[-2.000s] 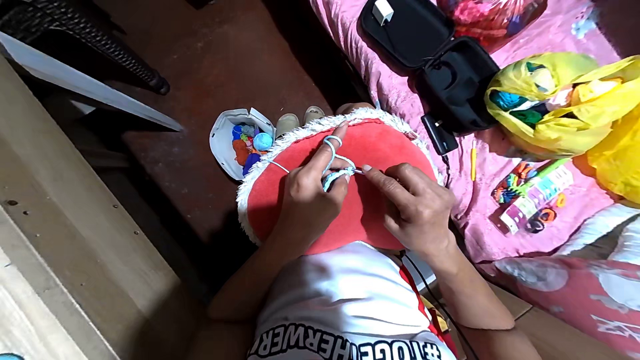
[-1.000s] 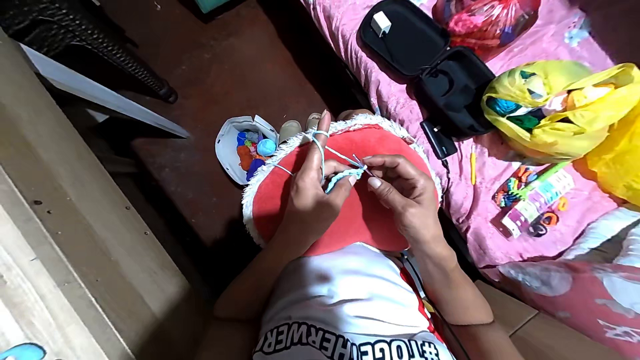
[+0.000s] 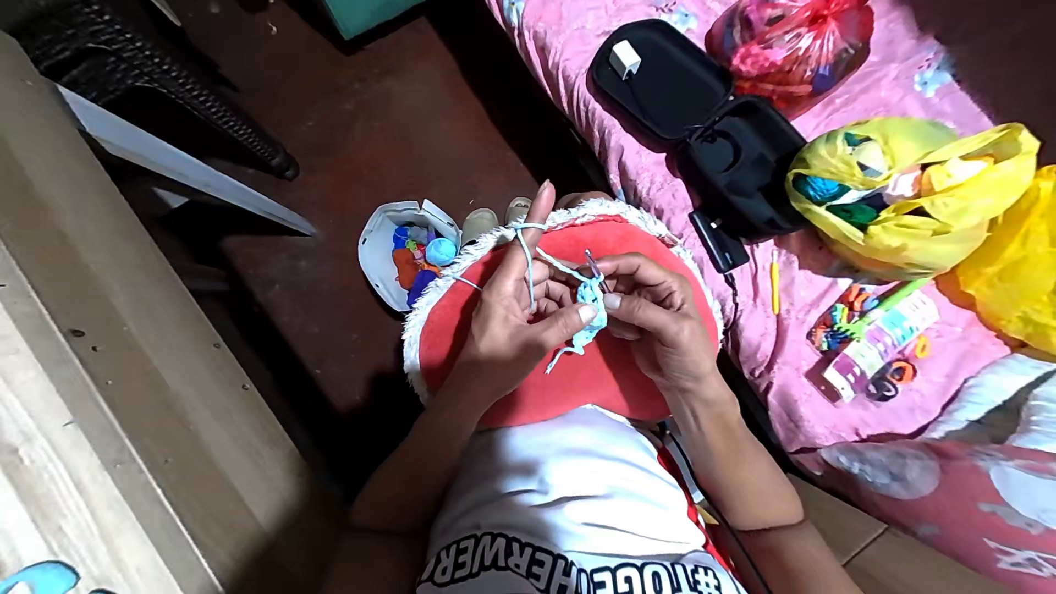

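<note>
Above a red cushion with white fluffy trim (image 3: 544,404) on my lap, my left hand (image 3: 524,309) pinches a small light-blue crocheted piece (image 3: 587,318) between thumb and fingers. Light-blue yarn (image 3: 530,260) wraps its raised index finger and runs across to the piece. My right hand (image 3: 660,313) grips a metal crochet hook (image 3: 592,266), its tip pointing up and away at the top of the piece. A short yarn tail (image 3: 563,357) hangs from the lower end. Left of the cushion, a white container (image 3: 375,256) holds several yarn balls, including a light-blue one (image 3: 440,252).
On the pink bedding (image 3: 792,396) at right lie an open black case (image 3: 660,78), a yellow bag of yarn (image 3: 899,223), a red bag (image 3: 792,49), a yellow stick (image 3: 775,287) and a labelled tube (image 3: 883,346). A wooden surface (image 3: 148,355) runs along the left.
The crocheted piece has turned from lying sideways to hanging down, with its tail now showing below. The hook now points up and away. My left index finger stays raised with yarn around it.
</note>
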